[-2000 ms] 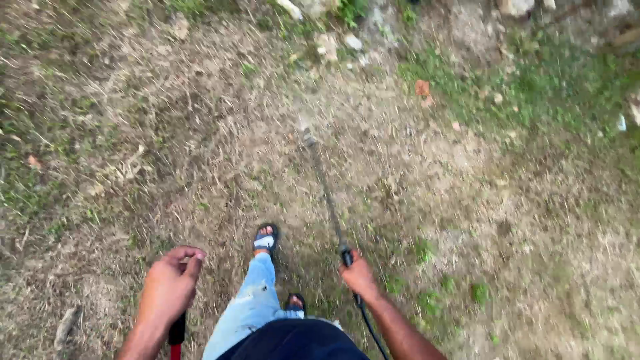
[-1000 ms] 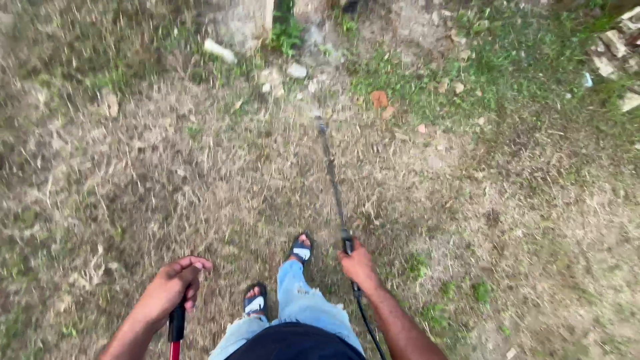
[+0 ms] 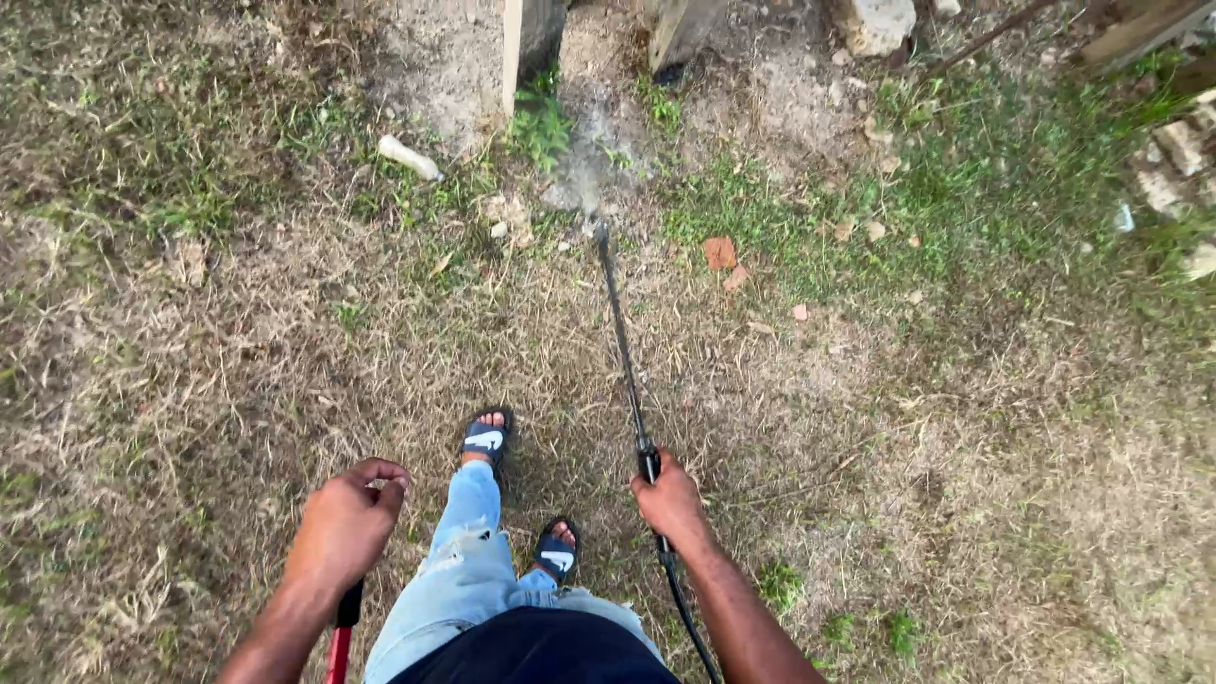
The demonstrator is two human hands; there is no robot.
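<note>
My right hand (image 3: 671, 502) is closed round the black handle of a sprayer wand (image 3: 622, 347), which points away from me over the dry grass. A fine mist (image 3: 587, 176) comes from its tip beside a green weed (image 3: 541, 128). From the handle a black hose (image 3: 686, 608) runs back toward my body. At the left, my left hand (image 3: 347, 522) has its fingers curled above a red lever (image 3: 339, 651) with a black grip (image 3: 351, 604). The hand covers the top of that grip, so whether it holds it cannot be told.
Wooden posts (image 3: 534, 47) stand at the top, with a large pale stone (image 3: 874, 24) to their right. A pale plastic bottle (image 3: 408, 158) lies left of the mist. Brick pieces (image 3: 719, 253) lie right of the wand; more stones (image 3: 1178, 150) are at the right edge.
I have walked forward over the grass. The wand's tip and its mist have come up to the weed near the wooden posts. The right hand has kept its hold on the handle.
</note>
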